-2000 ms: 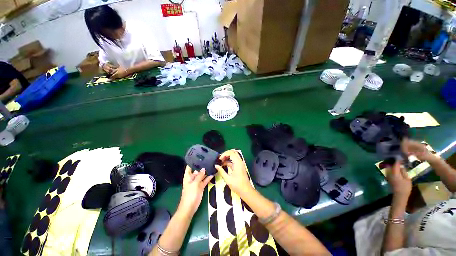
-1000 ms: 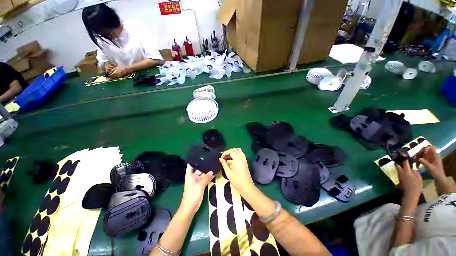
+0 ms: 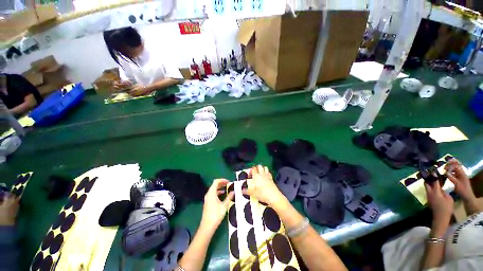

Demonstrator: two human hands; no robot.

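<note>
A pad sheet (image 3: 250, 227) with rows of black discs lies in front of me. My left hand (image 3: 215, 202) has its fingertips at the sheet's upper left edge, by a black disc. My right hand (image 3: 264, 186) is bent over the sheet's top end; its fingertips touch the sheet, but whether they grip a foot pad is hidden. Two dark fan bases (image 3: 247, 150) lie just beyond the sheet. A pile of fan bases (image 3: 324, 201) is to the right, another pile (image 3: 145, 231) to the left. A stack of pad sheets (image 3: 87, 225) lies at the left.
White fan heads (image 3: 201, 131) stand mid-bench, with more (image 3: 333, 100) by the white post (image 3: 385, 79). White fan blades (image 3: 222, 87) and a large carton (image 3: 296, 50) are at the far side. A person's hands (image 3: 442, 185) work on a sheet at right; other people sit across and at left.
The fan base my left hand held is out of my hands, and a second base lies beside the one beyond the sheet. Both hands moved onto the sheet. The middle fan heads shifted left.
</note>
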